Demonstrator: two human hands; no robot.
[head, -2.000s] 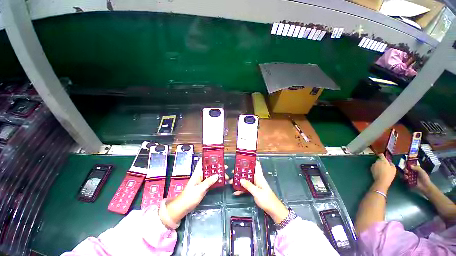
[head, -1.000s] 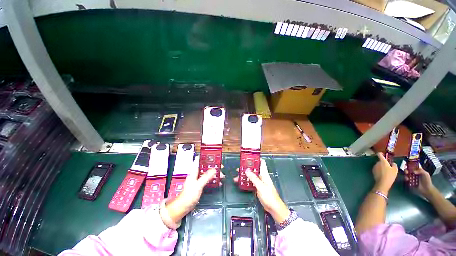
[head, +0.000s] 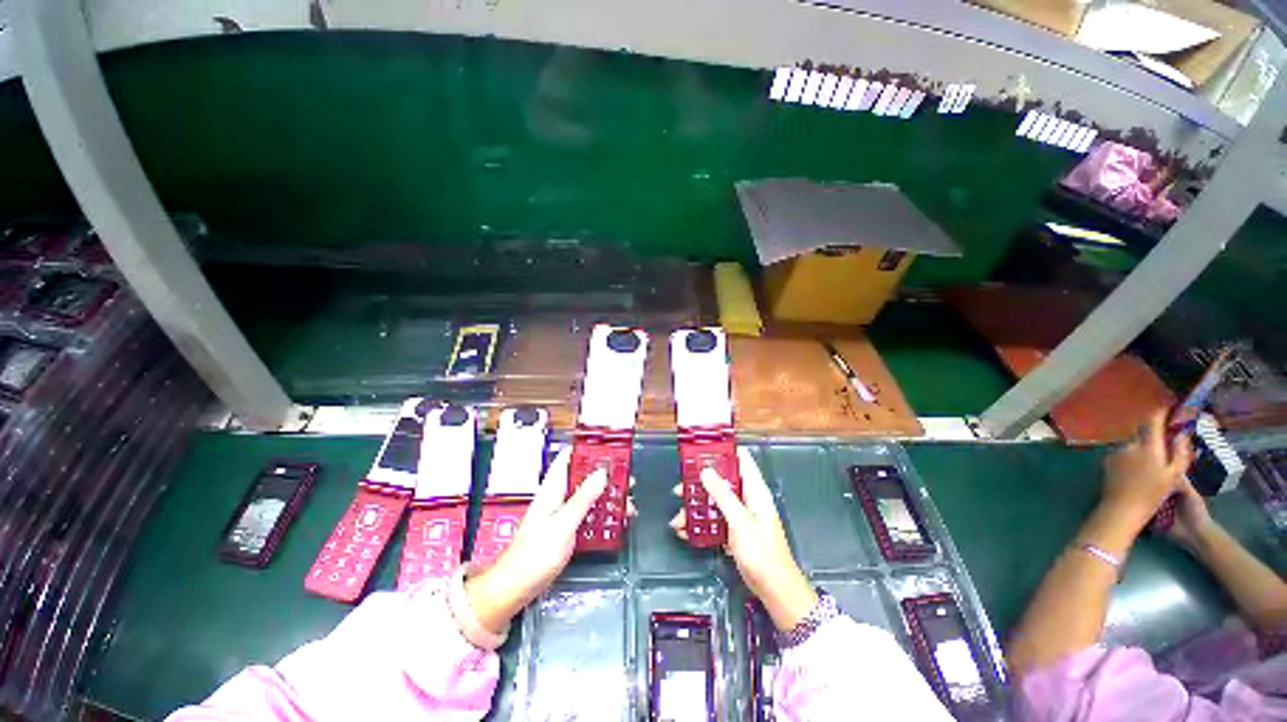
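Note:
My left hand (head: 538, 543) holds an open flip phone (head: 603, 480) upright, its thumb on the red keypad and the white screen half above. My right hand (head: 758, 533) holds a second open flip phone (head: 707, 466) beside it, thumb also on the keypad. Both phones are above a clear blister tray (head: 580, 642). Closed handsets lie in tray pockets, one at the front (head: 683, 674), others at the right (head: 892, 511). Three open flip phones (head: 436, 522) lie side by side on the mat left of my left hand.
A closed handset (head: 268, 514) lies on the mat at left, near tall stacked trays (head: 57, 466). Behind are a yellow box (head: 836, 282), a pen-like tool (head: 851, 372) and a yellow-edged frame (head: 473, 351). Grey posts stand both sides. Another person's hands (head: 1146, 473) work at right.
The two held phones have moved slightly lower and their tops are closer together. My thumbs have shifted on the keypads. The neighbour's hands have come together around a phone.

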